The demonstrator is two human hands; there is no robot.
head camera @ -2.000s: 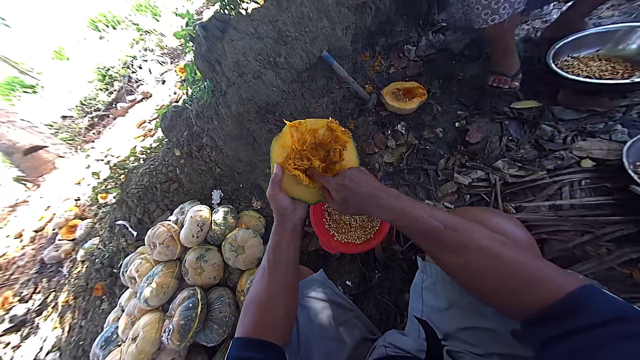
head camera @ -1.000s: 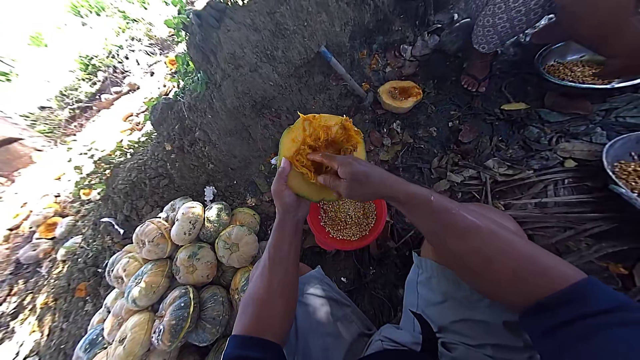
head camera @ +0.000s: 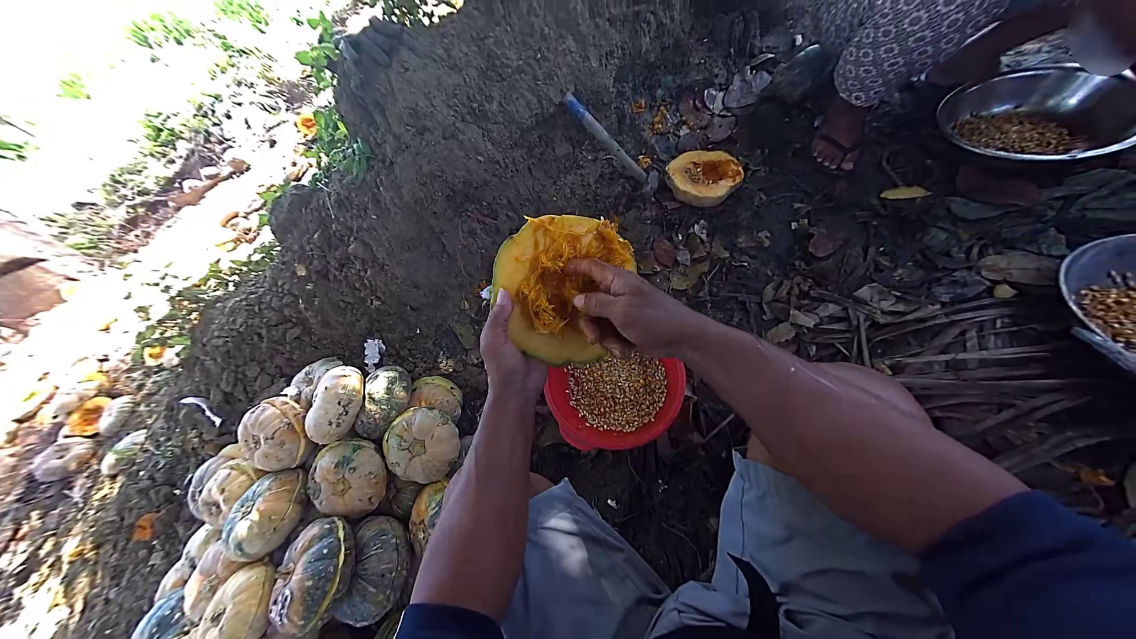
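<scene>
A cut pumpkin half faces up with stringy orange pulp showing in its hollow. My left hand grips its lower left rim, thumb on the cut face. At the right side of the hollow is my right hand, its thumb and forefinger at the pulp and the other fingers curled; whether it pinches any pulp cannot be told. Directly below the pumpkin half, partly covered by it, a red plastic bowl holds many pale pumpkin seeds.
Whole pumpkins are piled at lower left. Another pumpkin half lies by a knife-like tool with a blue-ended handle. Metal bowls of seeds stand at right, near another person's foot. Dry leaves cover the right-hand ground.
My right hand has drawn back from deep in the hollow toward its right side. At upper right, the other person's hand no longer reaches into the metal bowl.
</scene>
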